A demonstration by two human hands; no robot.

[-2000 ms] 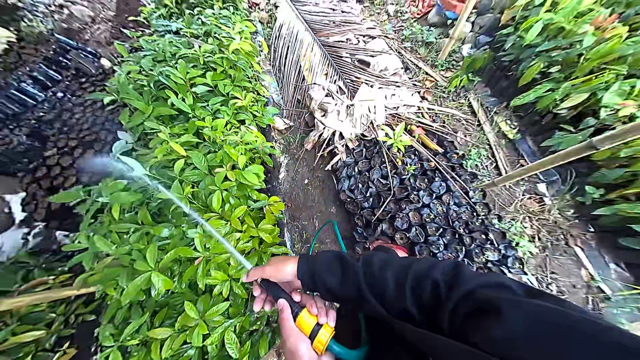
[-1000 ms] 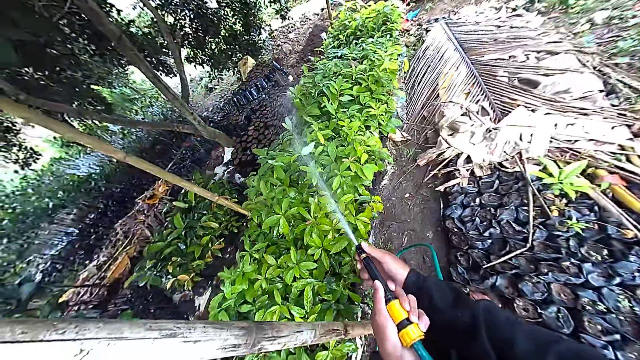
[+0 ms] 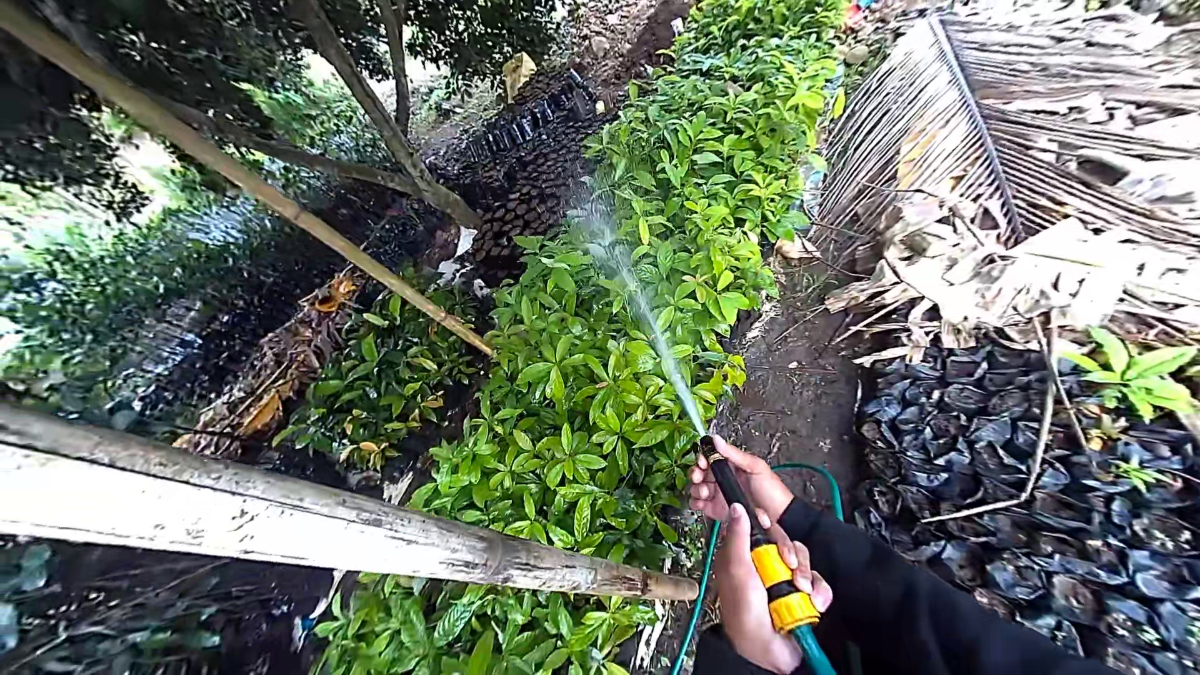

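A black hose nozzle (image 3: 727, 480) with a yellow connector (image 3: 784, 589) points up and to the left, and a water jet (image 3: 656, 342) sprays from its tip over leafy green seedlings (image 3: 562, 412). My right hand (image 3: 750, 486) grips the front of the nozzle near the tip. Lower down, my left hand (image 3: 755, 595) is wrapped around the rear of the nozzle and the yellow connector. A green hose (image 3: 814, 652) runs from the connector; a loop of it lies on the soil path behind my hands. Wet leaves shine under the spray.
A thick bamboo pole (image 3: 375, 534) crosses at lower left, and a thinner pole (image 3: 281, 202) slants above it. Black seedling bags (image 3: 984, 469) fill the lower right. Dried palm fronds (image 3: 994, 141) lie behind them. A narrow soil path (image 3: 797, 384) runs beside the seedlings.
The view has swung considerably, bringing the bamboo poles and trees into sight. Both hands keep hold of the nozzle, and the water keeps flowing.
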